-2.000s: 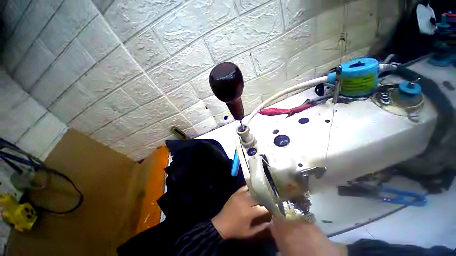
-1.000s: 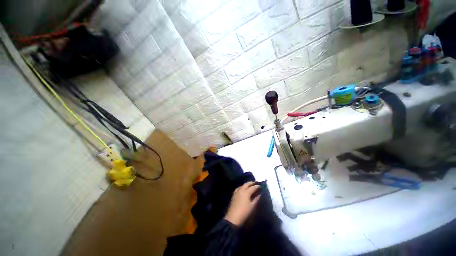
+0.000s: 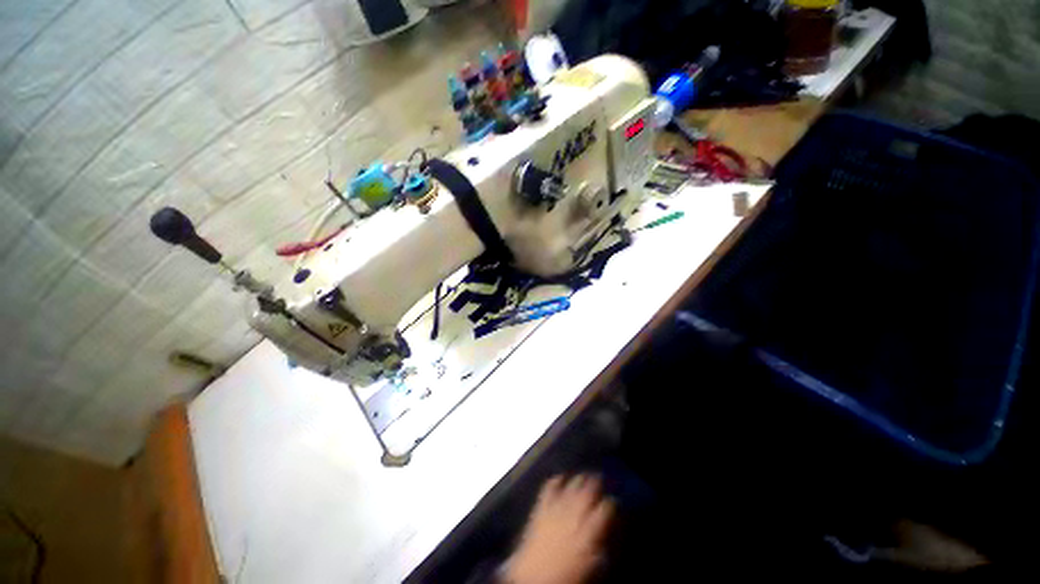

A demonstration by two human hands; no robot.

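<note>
My left hand [image 3: 565,530] is blurred at the bottom, below the table's front edge, over very dark cloth [image 3: 684,491]. Its grip is unclear. My right hand [image 3: 929,548] is dim and partly hidden at the lower right, near a small pale piece [image 3: 850,550]; its grip is also unclear. The cloth's outline merges with the dark area around it. The cream sewing machine [image 3: 393,257] stands on the white table [image 3: 502,422], with no garment under its needle area [image 3: 393,371].
Blue-handled snips [image 3: 542,309] and dark scraps [image 3: 485,291] lie under the machine arm. A large dark-blue basket [image 3: 878,411] is at the right, beside the table. A dark-handled tool [image 3: 177,228] stands upright on the machine head. Red-handled scissors [image 3: 718,162] lie at the far end.
The view has swung right, bringing the basket and the machine's far end in. The dark garment and my left hand are off the tabletop, and my right hand shows at lower right.
</note>
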